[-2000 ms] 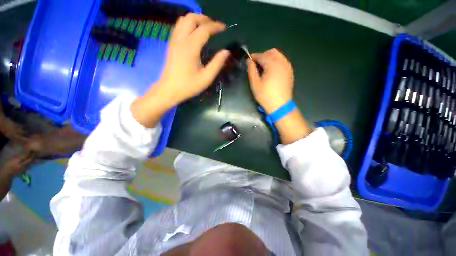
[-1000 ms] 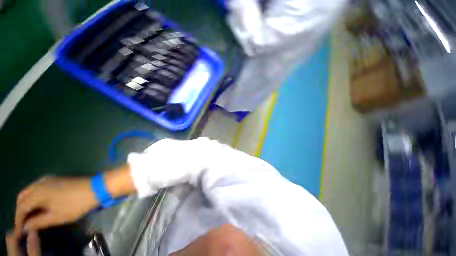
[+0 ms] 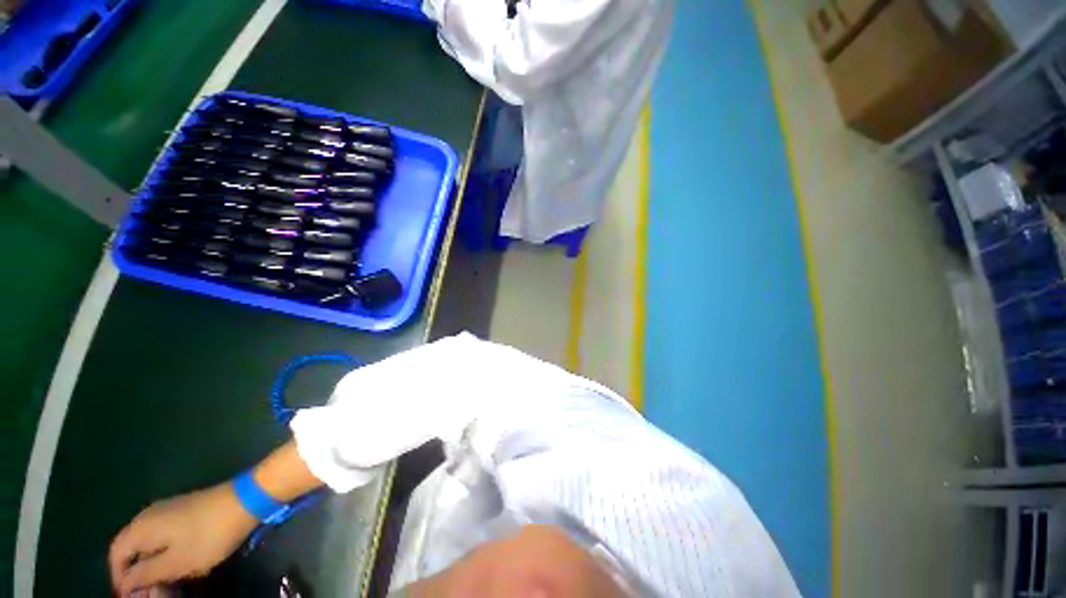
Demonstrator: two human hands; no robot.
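Note:
My right hand (image 3: 187, 537) is at the lower left over the dark green mat, with a bright blue wrist strap (image 3: 260, 496) on its wrist. Its fingers are curled, and the fingertips are cut off near the bottom edge, so whether they hold something cannot be told. A small shiny dark part (image 3: 289, 588) lies to the right of the hand at the bottom edge. My left hand is not clearly in view; only a possible fingertip shows at the very bottom edge. The blue tray (image 3: 438, 222) beyond my right arm holds rows of black units.
A blue coiled cord (image 3: 281, 386) lies between the tray and my sleeve. Another person in a white smock (image 3: 573, 129) is beside the bench at the top. Another blue tray (image 3: 23, 53) is at the upper left. Cardboard boxes (image 3: 912, 70) and a shelf (image 3: 988, 315) stand across the aisle.
The view has swung right, away from the left tray and my left hand. The right tray and aisle now show sharply. My right hand has stayed low at the left since the last frame.

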